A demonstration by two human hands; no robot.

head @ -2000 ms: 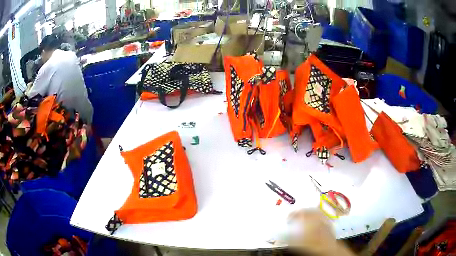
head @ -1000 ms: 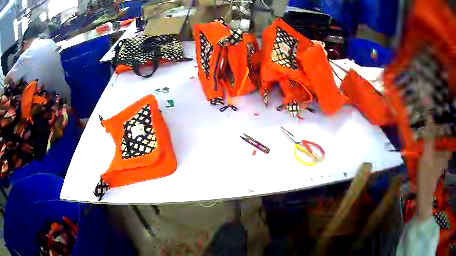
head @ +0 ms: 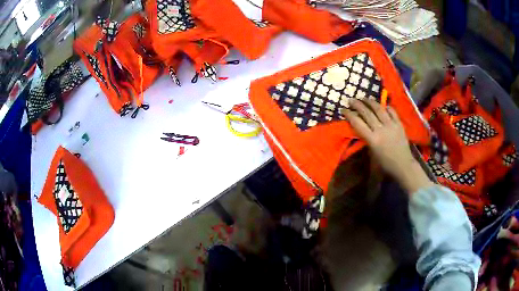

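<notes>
An orange bag (head: 318, 150) with a white-piped rim and a navy-and-cream patterned panel lies over the table's front edge and sticks out past it. My right hand (head: 378, 125) rests on top of the bag, fingers spread over the panel's lower right; I see no pinch on the cloth. A patterned tab (head: 313, 216) hangs from the bag's lower corner. Yellow-and-red scissors (head: 243, 122) lie on the table, partly covered by the bag. Dark thread snips (head: 180, 138) lie left of them. My left hand is not visible.
Several orange bags (head: 119, 62) stand along the table's far side. Another bag (head: 77, 207) lies at the table's left. A grey bin (head: 481, 77) at the right holds orange patterned bags (head: 475, 131). Pale cloth (head: 398, 20) is stacked at the back right. Scraps lie on the floor.
The view has swung to the right. The patterned bag, upright at the far right a second ago, now lies over the table edge, partly covering the scissors. My right hand now rests on it.
</notes>
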